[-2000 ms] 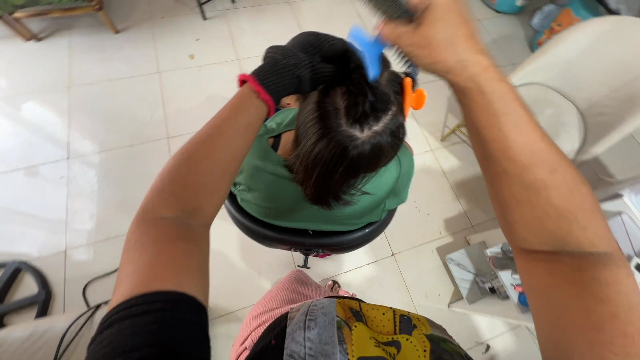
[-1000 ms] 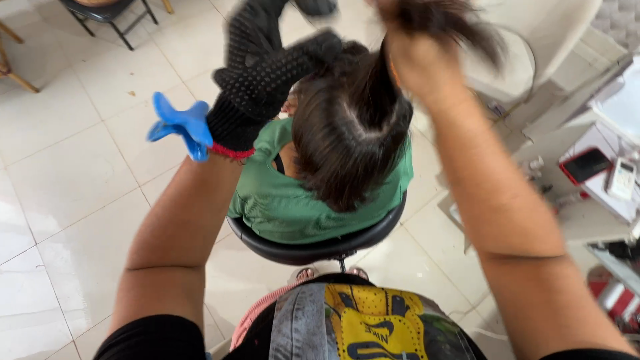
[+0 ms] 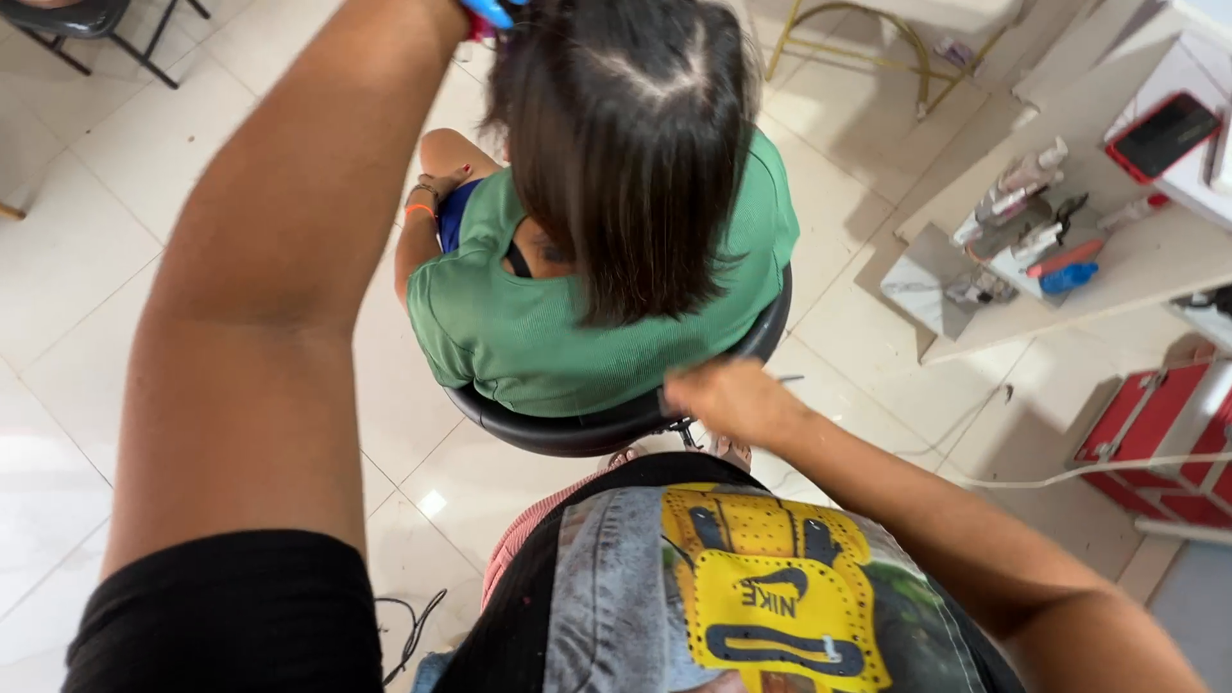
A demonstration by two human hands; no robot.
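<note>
A seated person with straight dark hair (image 3: 626, 183), parted near the crown, faces away in a green top (image 3: 549, 337). My left arm reaches to the top edge. Only the red cuff (image 3: 478, 27) of its glove shows there, beside a blue hair clip (image 3: 493, 12); the fingers are out of view or hidden by the hair. Blurred, my right hand (image 3: 727, 397) is low behind the chair's black backrest (image 3: 549, 438), its fingers curled. A thin dark tip (image 3: 790, 378) shows just beyond it; whether the hand holds it is unclear.
On the right, a white shelf unit (image 3: 1049, 313) holds bottles, a blue item (image 3: 1068, 278) and a phone in a red case (image 3: 1165, 137). Below stands a red case (image 3: 1145, 438). A pale cable crosses at right, and a black cable (image 3: 414, 635) lies on the tiled floor.
My right hand has come down from the raised hair to behind the chair back. The lifted hair now hangs loose. My left hand has moved up, mostly out of view.
</note>
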